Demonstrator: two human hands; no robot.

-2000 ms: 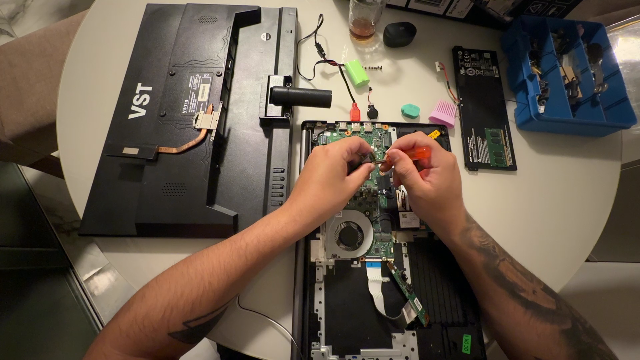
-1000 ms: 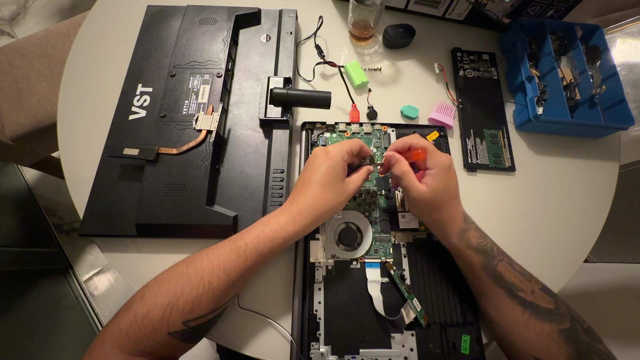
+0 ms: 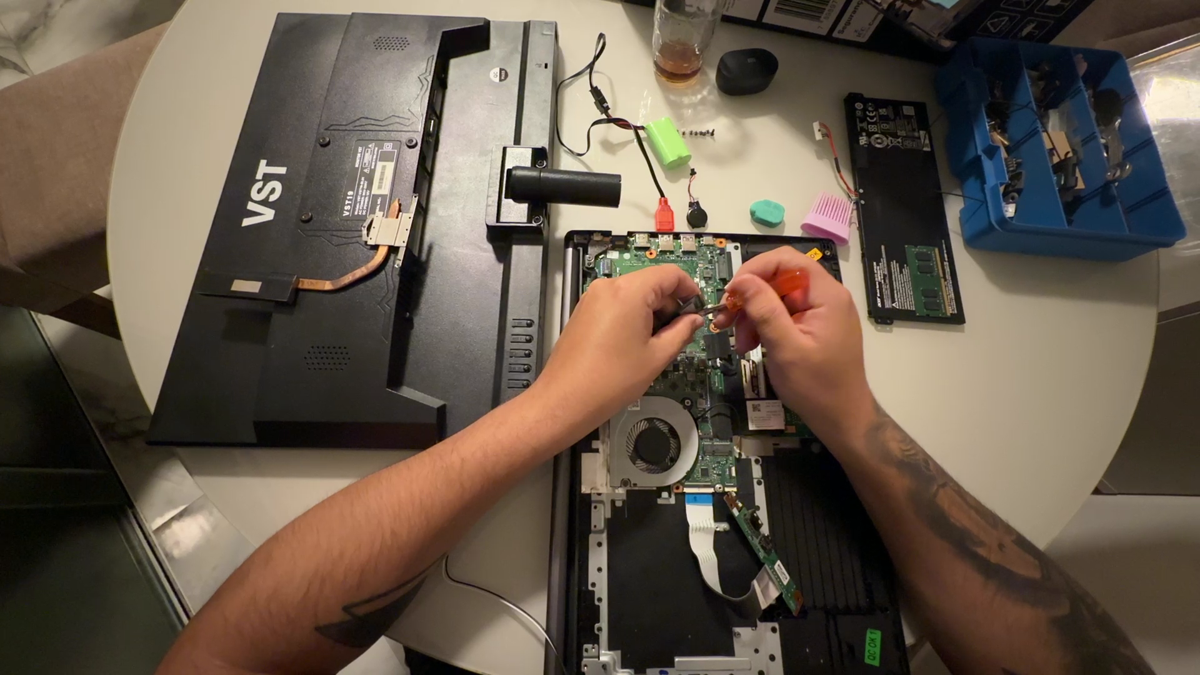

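My right hand point(image 3: 797, 314) grips a screwdriver by its translucent orange handle point(image 3: 787, 283); the metal shaft points left to the fingertips of my left hand point(image 3: 628, 328). A small dark piece point(image 3: 692, 306) is pinched in my left fingers, touching or close to the screwdriver's tip; its kind is not clear. Both hands are above the green motherboard point(image 3: 717, 469) of an opened laptop point(image 3: 844, 562). Below my left hand lies the cooling fan point(image 3: 653, 444). A white ribbon cable point(image 3: 703, 553) runs from the board to a small circuit board point(image 3: 764, 553).
A VST monitor point(image 3: 356, 281) lies at left with a copper heat pipe point(image 3: 342, 279) on it. Behind the laptop are a green battery pack point(image 3: 667, 141), a coin cell point(image 3: 697, 215), a glass point(image 3: 682, 47) and a black case point(image 3: 747, 70). A laptop battery point(image 3: 905, 206) and a blue organizer point(image 3: 1078, 225) stand right.
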